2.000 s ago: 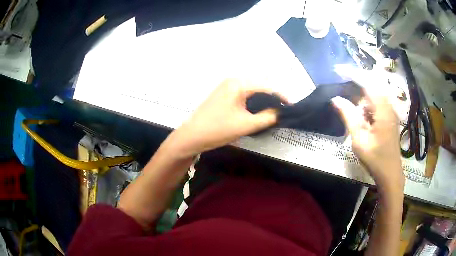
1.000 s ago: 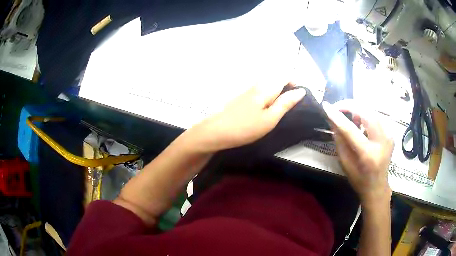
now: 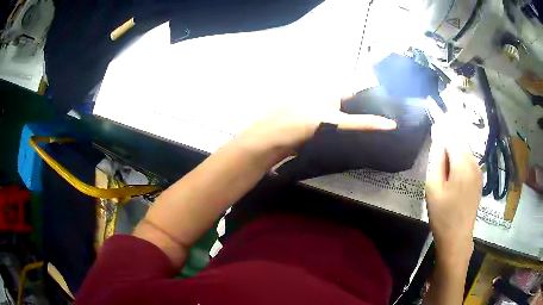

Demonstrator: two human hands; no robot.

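A dark fabric panel [image 3: 372, 146] lies over the front edge of the white table, and its far end reaches under the glare at the needle area. My left hand [image 3: 309, 128] lies on the panel with fingers stretched towards the needle, some fingertips hidden by fabric or glare. My right hand [image 3: 455, 164] is at the panel's right edge, its fingertips lost in bright light near the presser foot. A bluish piece of fabric [image 3: 405, 74] shows at the needle. The sewing machine head [image 3: 470, 30] stands behind.
Black-handled shears [image 3: 495, 149] lie right of my right hand. Dark stacked fabric [image 3: 77, 65] with a yellowish tag [image 3: 122, 28] covers the far left. A printed scale [image 3: 381, 181] runs along the table edge. A blue box [image 3: 28, 158] and yellow hoop [image 3: 77, 186] are at lower left.
The dark fabric has been spread flat and moved up to the needle. My left hand has moved from gripping the bunched fabric to lying across it. My right hand has moved slightly right.
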